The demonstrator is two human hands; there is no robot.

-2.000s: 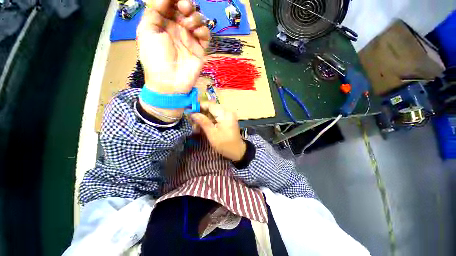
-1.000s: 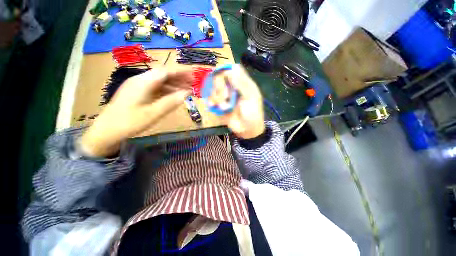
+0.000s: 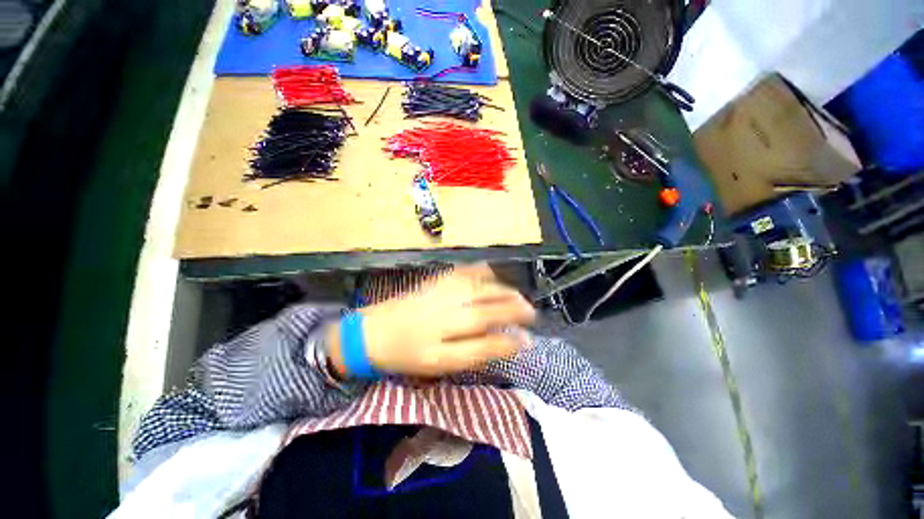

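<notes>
My left hand is blurred in front of my apron, below the bench edge. A bright blue wrist strap is around its wrist. My right hand is hidden or merged in the blur behind the left hand; only its checked sleeve shows clearly. A small circuit board lies on the tan cardboard sheet, just below a pile of red lead wires. Black lead wires lie to the left, with a smaller red pile above them and another black pile at the upper right.
Several circuit boards stand on a blue sheet at the back. To the right are blue-handled pliers, a fume fan, a round metallic dish and a blue soldering gun. A cardboard box is beyond.
The blue strap was on the left wrist, then held up at the right hand, and is now on the left wrist. Both hands have moved down from over the bench toward the apron.
</notes>
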